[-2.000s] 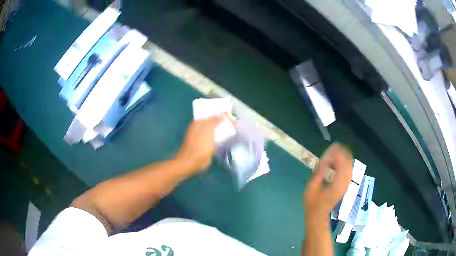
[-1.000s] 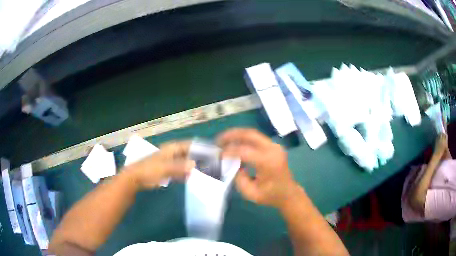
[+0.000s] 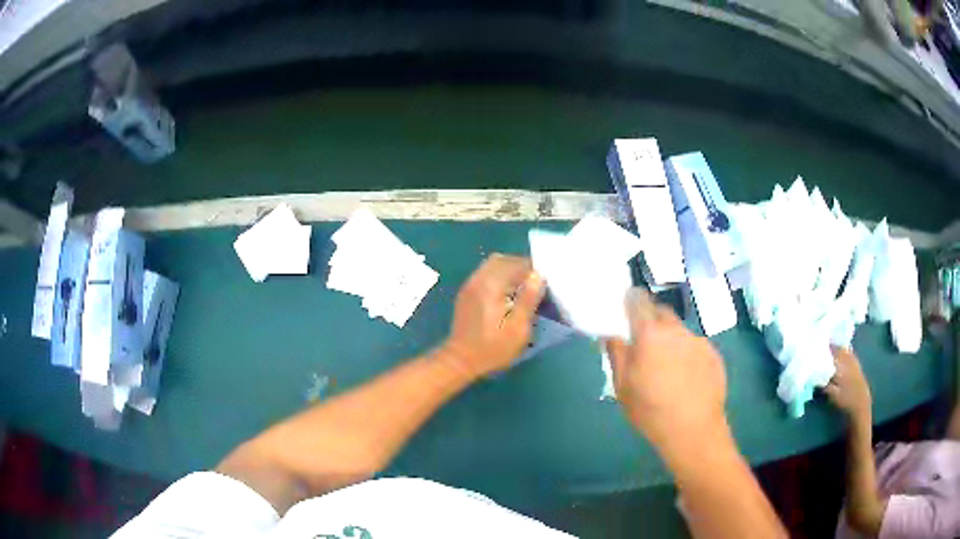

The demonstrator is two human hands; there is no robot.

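Note:
My left hand (image 3: 497, 314) is closed on a unit box (image 3: 539, 339), mostly hidden by the hand and blurred, with a white flap beside its open end. My right hand (image 3: 665, 363) holds a blurred white piece (image 3: 585, 276) at that end; whether it is a flap, leaflet or wrapped product I cannot tell. Two loose fanned piles of white leaflets, one at the left (image 3: 275, 244) and one nearer my left hand (image 3: 381, 265), lie by the pale metal strip. Two blue-and-white cartons (image 3: 651, 200) lie right of my hands, beside heaped pale aqua bagged products (image 3: 805, 279).
Stacked cartons (image 3: 114, 295) stand at the left of the green bench. A single carton (image 3: 135, 114) is on the dark belt beyond the metal strip (image 3: 421, 204). At the right, another person's hand (image 3: 846, 384) touches the bagged products; a pink sleeve (image 3: 914, 490) shows below.
The view has turned, so the leaflets and stacked cartons show more fully. The box at my hands has moved from upright in front of me to a slant further right. The other person's hand has reached the heap.

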